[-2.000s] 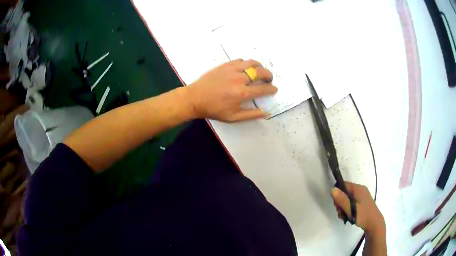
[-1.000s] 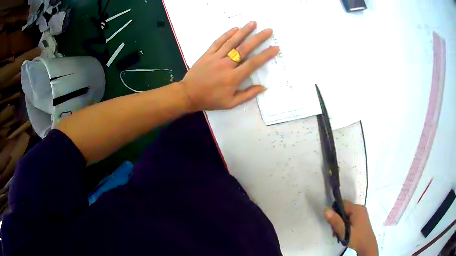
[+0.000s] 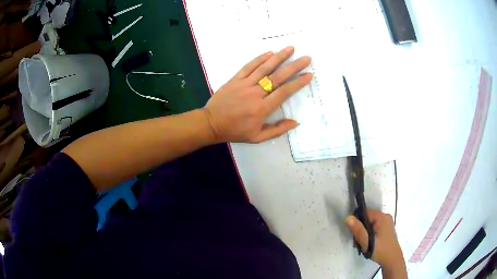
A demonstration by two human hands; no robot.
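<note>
My right hand [image 3: 381,237] holds long black shears [image 3: 355,177] by their loop handles, low right of centre. The blades point away from me and lie across the lower edge of the white printed paper pattern [image 3: 327,143]. The tip shows on top of the paper. A thin dark layer edges the paper. My left hand [image 3: 253,101], with a yellow ring, lies flat on the paper left of the blades, fingers spread, holding nothing.
A dark bar weight [image 3: 399,23] lies at the top. A pinkish ruler [image 3: 455,182], a thin red line [image 3: 453,229] and a small black bar [image 3: 466,252] lie right. The table's red edge [image 3: 235,169] runs left of the work; a white bucket [image 3: 71,98] stands beyond.
The view has shifted, and more of the dark bar weight shows at the top. The left hand's fingers have spread out flat. The shears now lie further left along the paper's cut edge.
</note>
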